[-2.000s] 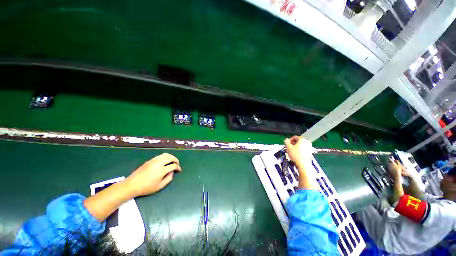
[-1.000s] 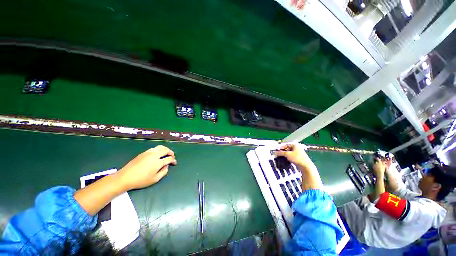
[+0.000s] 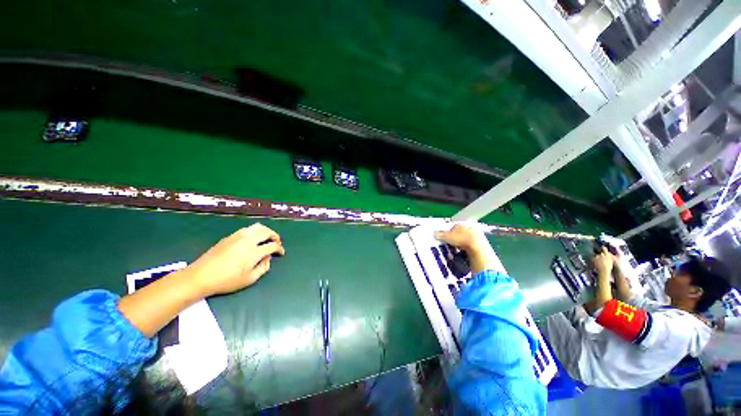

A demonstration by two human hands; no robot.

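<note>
My right hand [image 3: 463, 241] is over the far end of the white parts tray [image 3: 416, 258], which holds dark modules in rows of slots. Its fingertips are partly hidden, and I cannot tell whether they grip a module. My left hand [image 3: 242, 258] rests on the bench with fingers curled, nothing visible in it. The tweezers [image 3: 327, 321] lie on the bench between my hands. A dark sheet with a white border [image 3: 154, 275] and a white backing paper [image 3: 201, 345] lie under and beside my left forearm.
Part-built phones [image 3: 309, 170] and a long dark tray [image 3: 443, 190] lie on the green belt beyond the chipped brown rail [image 3: 203, 201]. A white post [image 3: 552, 154] slants across the right. Another person [image 3: 642, 345] with a red armband works at the right, near black parts.
My right hand has shifted slightly left over the tray's far end, and its sleeve now covers more of the tray. My left hand keeps its pose. The view has shifted slightly.
</note>
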